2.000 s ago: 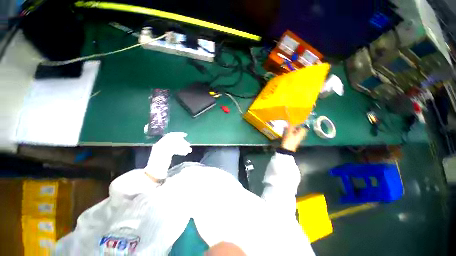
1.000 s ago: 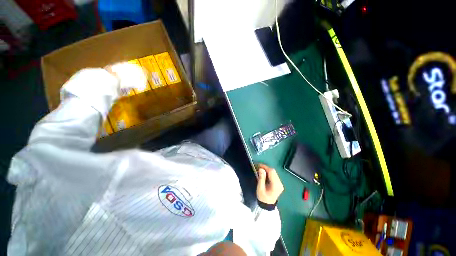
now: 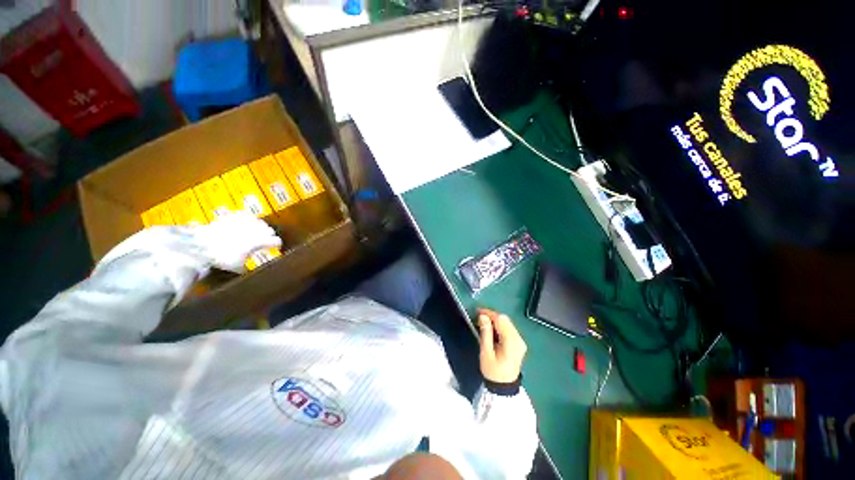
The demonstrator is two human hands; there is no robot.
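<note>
My left hand (image 3: 238, 240), in a white glove, is inside the brown carton (image 3: 309, 246) on the left. Its fingers are on a small yellow box (image 3: 263, 257), partly hidden under the hand. More yellow boxes (image 3: 234, 192) stand in a row behind it. My right hand (image 3: 503, 349), bare with a black wrist band, rests at the bench edge with fingers curled and nothing seen in it. A black set-top box (image 3: 561, 300) with leads lies beyond it. A remote control (image 3: 500, 262) in clear wrap lies beside the set-top box.
A yellow Star retail box (image 3: 689, 445) stands at the bottom right near an orange-red instrument box (image 3: 778, 417). A red plug (image 3: 579, 361), power strip (image 3: 623, 220) and white sheet (image 3: 403, 122) are on the bench. The screen (image 3: 750, 141) shows a Star logo. A blue stool (image 3: 214, 77) stands behind the carton.
The view has swung left from bench to carton. My left hand moved from the bench into the carton, then lower within it. My right hand left the Star box and rests at the bench edge.
</note>
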